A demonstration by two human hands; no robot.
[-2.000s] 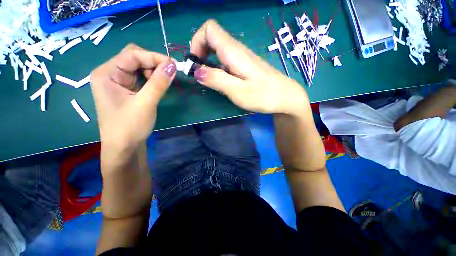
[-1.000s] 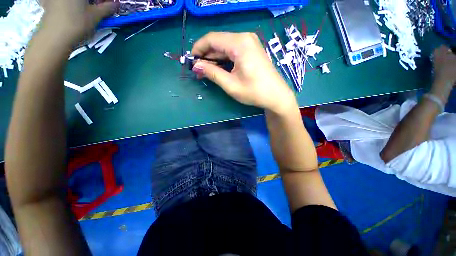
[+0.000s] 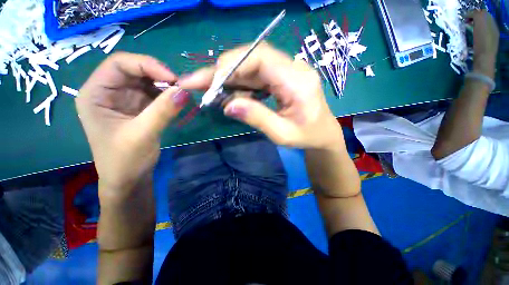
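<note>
My left hand (image 3: 125, 106) is left of centre over the green mat, with thumb and forefinger pinched on a small pale piece (image 3: 162, 85). My right hand (image 3: 279, 92) is just to the right, its forefinger reaching to the left fingertips. A slim silver stick (image 3: 254, 45) slants up and right across my right fingers, with white at its lower end. A dark tool (image 3: 243, 94) lies partly hidden in my right palm. Thin red wires (image 3: 192, 114) show between the hands.
Blue trays (image 3: 128, 12) of silver sticks stand at the back. White strips (image 3: 39, 72) are heaped at left. Joined pieces (image 3: 336, 61) fan out right of centre, beside a digital scale (image 3: 404, 28). Another person's arm (image 3: 471, 100) reaches in at right.
My left hand has come back from the back-left tray to my right fingers, now with a small pale piece. The silver stick, formerly upright, now slants to the right.
</note>
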